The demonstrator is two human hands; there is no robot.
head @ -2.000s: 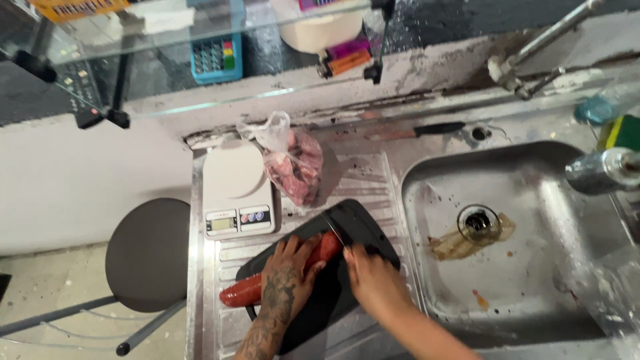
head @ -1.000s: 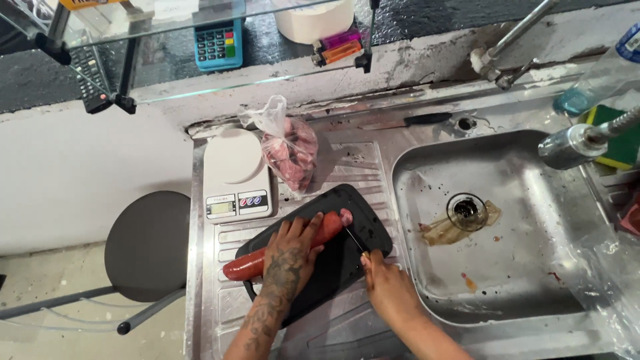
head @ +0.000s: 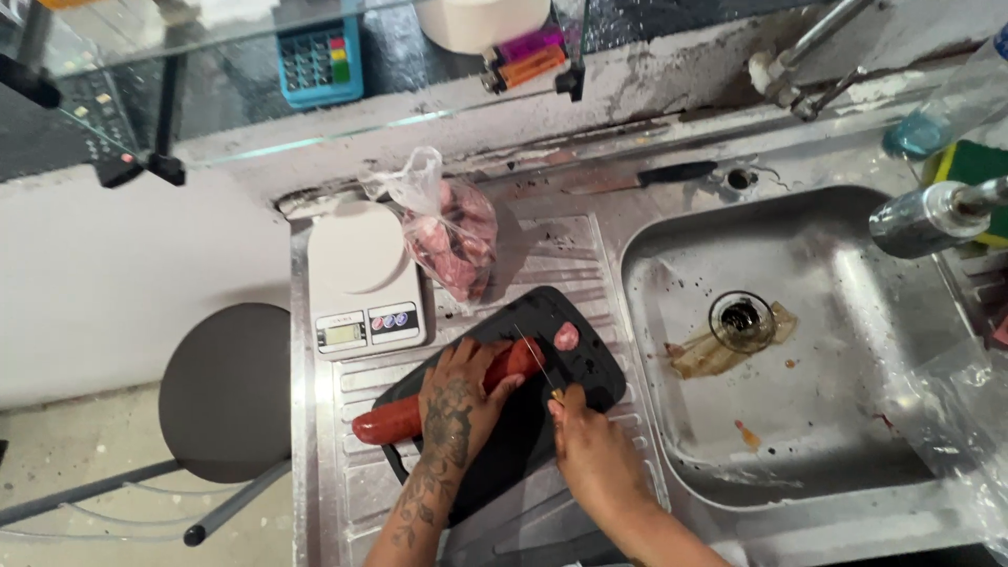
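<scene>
A thick red sausage (head: 394,420) lies across a black cutting board (head: 504,465) on the ribbed steel drainboard. My left hand (head: 457,394), tattooed on its back, grips the sausage near its right part, fingers over the top and thumb on the near side. My right hand (head: 587,433) holds a thin-bladed knife (head: 537,356) by its handle, the blade across the sausage close to its right end. Beyond the blade, a pale pink cut end piece (head: 566,336) rests on the board, apart from the sausage.
Behind the board stand a white kitchen scale (head: 358,260) and a tied clear bag of meat chunks (head: 457,236). Another knife (head: 677,174) lies at the back. The steel sink (head: 850,409), with casing-like scraps at its drain, is at the right; a faucet (head: 921,220) juts over it. A glass shelf overhangs the back left.
The end piece, at the sausage's tip one second ago, now lies apart to the right on the board. My right hand and the knife have shifted slightly to the left along the sausage.
</scene>
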